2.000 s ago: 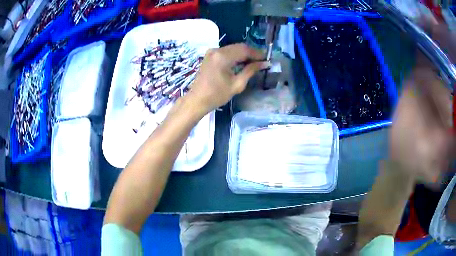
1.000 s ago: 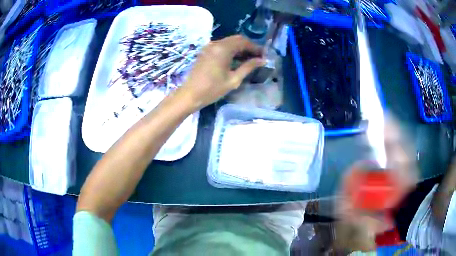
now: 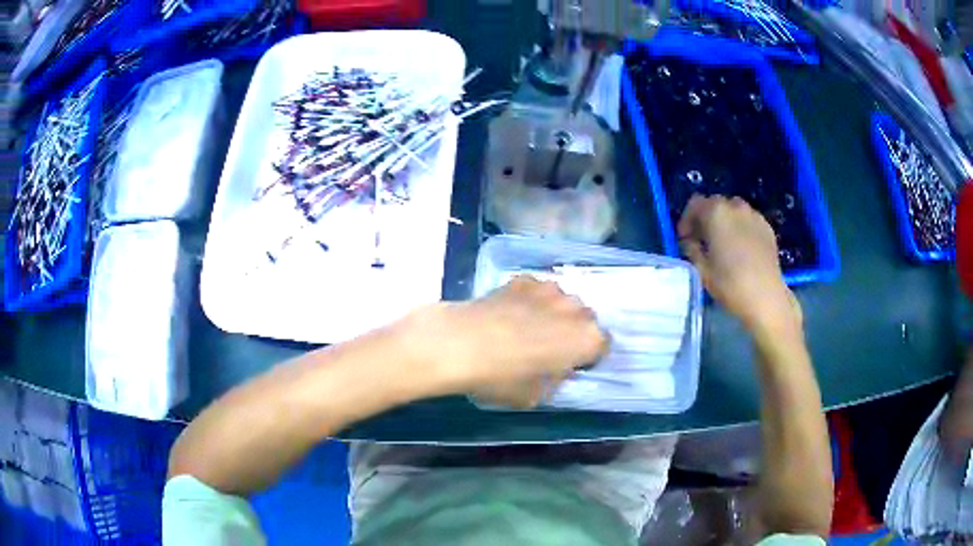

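Observation:
My left hand (image 3: 533,339) is over the clear plastic box (image 3: 696,363), fingers curled down onto the white contents; whether it holds a piece is hidden. My right hand (image 3: 736,254) is at the lower left part of the blue-rimmed bin of black fittings (image 3: 715,128), fingers bent together; I cannot tell if they hold a fitting. The press base (image 3: 549,203) is uncovered, with a grey metal block (image 3: 559,160) under the press head (image 3: 581,48). The white tray (image 3: 251,213) holds a heap of loose thin rods (image 3: 347,139), left of the press.
Two whitish boxes (image 3: 160,144) (image 3: 137,320) stand left of the tray. Blue bins of rods are at far left (image 3: 48,192), top right (image 3: 747,27) and far right (image 3: 918,187). A red bin (image 3: 363,13) is at the top. A metal bar crosses the upper right. Another person's arm shows at the right edge.
My left hand has moved from under the press head down to the clear box. My right hand has left the blurred red knob at lower right and moved up to the black-fittings bin.

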